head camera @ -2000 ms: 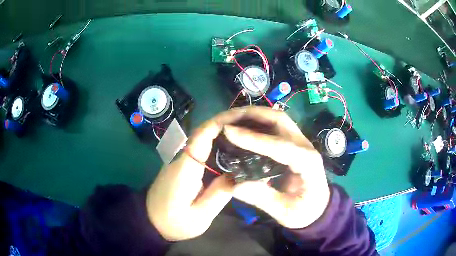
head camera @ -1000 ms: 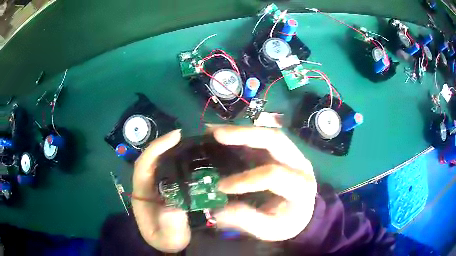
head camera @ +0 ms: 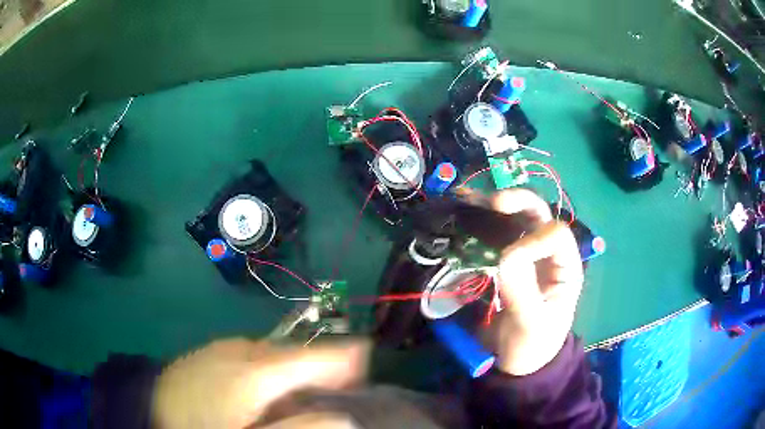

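Note:
A black speaker housing (head camera: 401,285) is in front of me, with a silver-white speaker (head camera: 444,293), a blue battery (head camera: 463,347) and bunched red wires. My right hand (head camera: 538,281) holds its right side, fingers at the wires and a green board (head camera: 476,251). My left hand (head camera: 260,377) is blurred at the lower left; its fingertips lie near the housing's lower left, and whether it holds anything cannot be told. A small green board (head camera: 331,295) with white and red wires lies just above my left hand, left of the housing.
Another speaker unit (head camera: 245,221) lies to the left. Several units with boards and blue batteries lie beyond my right hand and at both sides of the green bench (head camera: 168,167). A dark green strip (head camera: 252,42) runs behind. A blue stool (head camera: 654,369) stands at the lower right.
My hands have moved apart from around the housing. The housing now shows its speaker, battery and red wires. My left hand has moved down and left. The view has shifted slightly.

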